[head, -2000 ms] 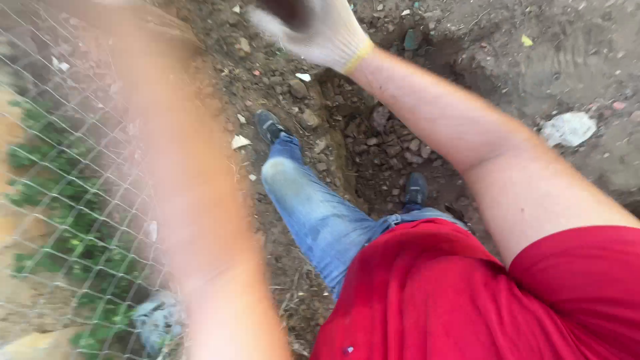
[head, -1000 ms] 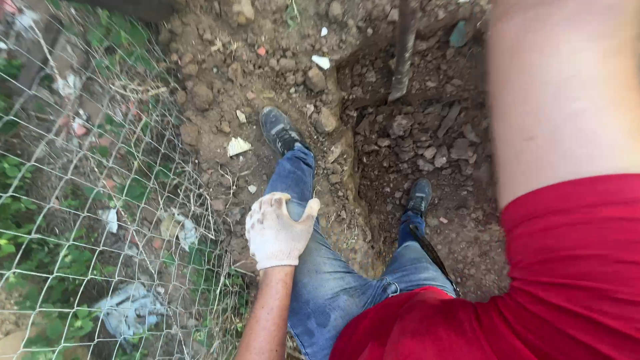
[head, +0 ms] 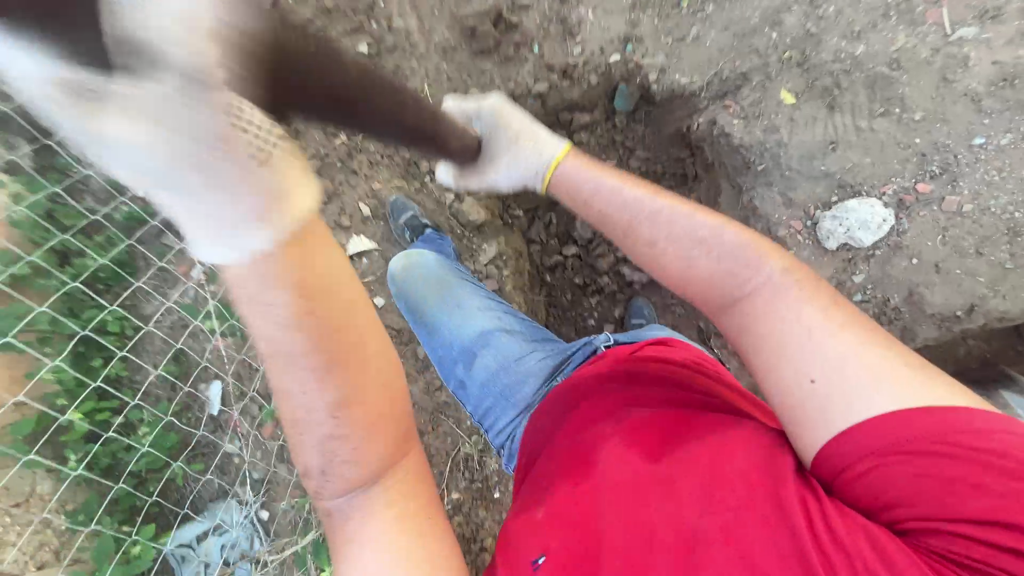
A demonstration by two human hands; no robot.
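Observation:
Both my hands wear white work gloves and grip a dark, blurred pole-like handle (head: 352,92) raised high in front of me. My left hand (head: 192,152), at the upper left, is closed around it and partly blurred. My right hand (head: 508,148), with a yellow cuff edge, holds the handle's near end at upper centre. The tool's far end lies outside the view. Below my right hand is a dug trench (head: 572,256) with loose soil and clods. One shoe (head: 408,220) stands on the ground beside it, the other (head: 640,312) in the trench.
A chain-link fence (head: 104,344) with green plants runs along the left side. A crumpled pale-blue scrap (head: 216,536) lies at its foot. A whitish stone (head: 856,223) rests on the dirt at right, near small brick fragments. Another cut edge (head: 976,348) shows at far right.
One second ago my left hand was empty near my thigh and the pole stood in the trench. Now the handle is raised, with both my hands on it.

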